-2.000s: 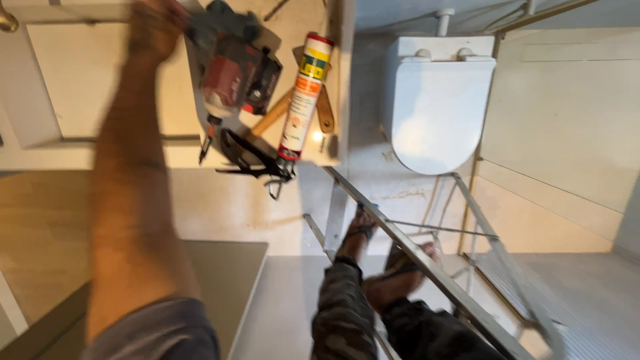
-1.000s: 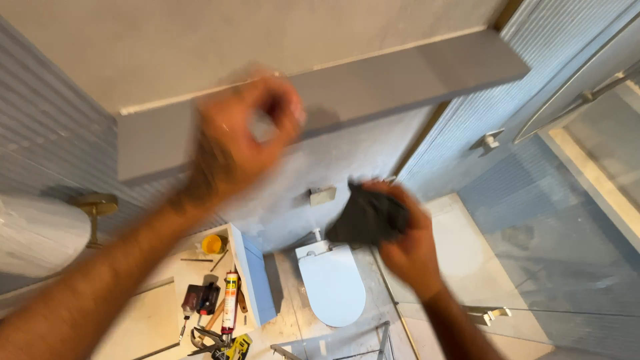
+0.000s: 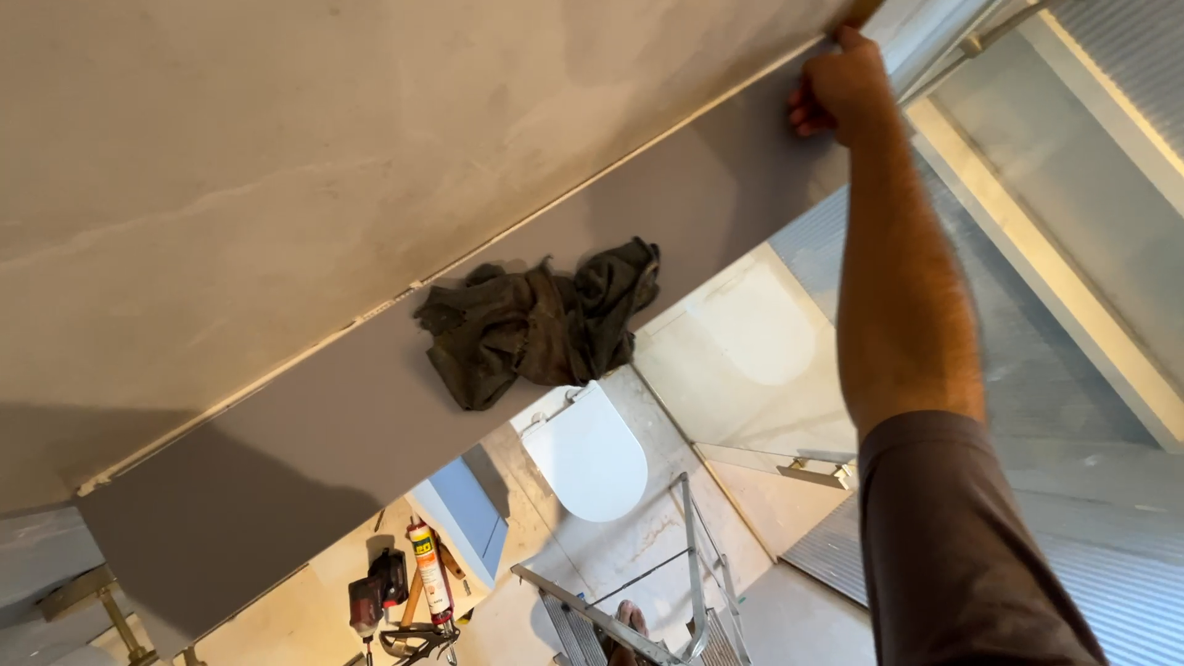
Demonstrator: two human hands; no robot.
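My right hand (image 3: 840, 91) is at the far right end of a long grey shelf (image 3: 305, 435), one finger touching the seam where the shelf meets the wall. The other fingers are curled, and I see nothing held in them. A crumpled dark rag (image 3: 541, 324) lies on the middle of the shelf. Along the back edge runs a pale, uneven bead of filler or sealant (image 3: 370, 313). My left hand is out of view.
Far below are a white toilet lid (image 3: 592, 453), a metal stepladder (image 3: 638, 629) with a foot on it, a sealant cartridge (image 3: 430, 573), a cordless drill or driver (image 3: 367, 601) and a caulking gun (image 3: 416, 638). A glass panel (image 3: 1064, 370) stands at the right.
The dark rag, held in my right hand a second ago, now lies on the shelf. My right hand has moved to the shelf's right end. My left hand has left the view.
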